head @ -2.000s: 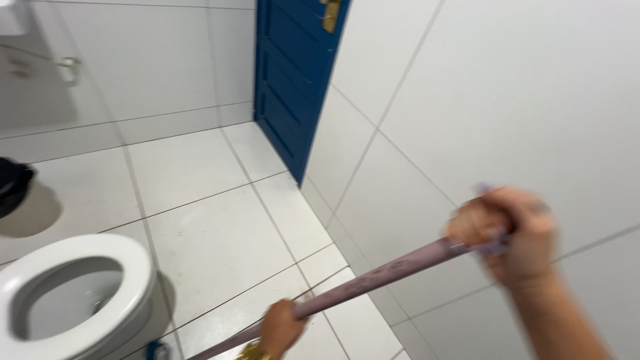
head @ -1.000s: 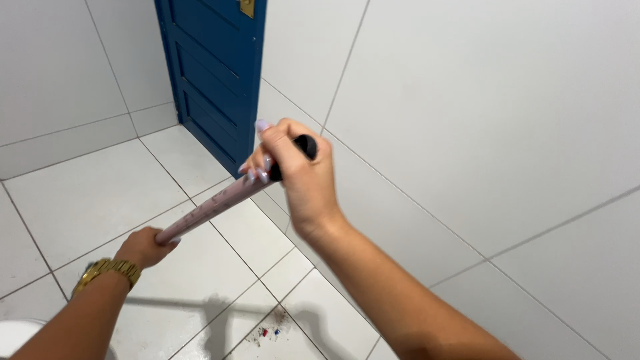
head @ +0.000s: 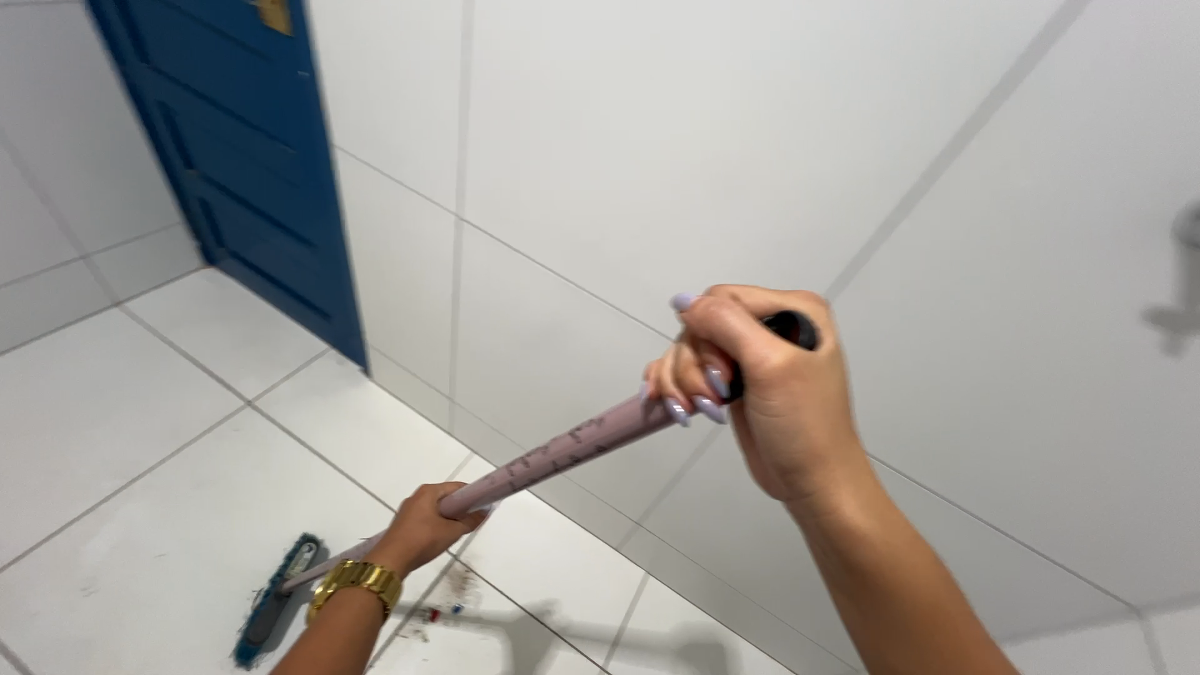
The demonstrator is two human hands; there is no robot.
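A broom with a pink handle slants from the centre down to the lower left. My right hand is closed round its upper end, where a black cap pokes out. Lower down the handle, my left hand grips it, with a gold watch on that wrist. The blue and grey broom head rests on the tiled floor, its bristles partly hidden. To the right of the head lies a little heap of dirt with small red and blue bits.
A blue panelled door stands at the upper left. A white tiled wall runs along the right side, with a blurred metal fitting at the far right edge. White floor tiles spread at the left.
The broom head has come into view at lower left. Both hands have stayed on the handle. The toilet seen two seconds ago is out of view, as the view has turned right.
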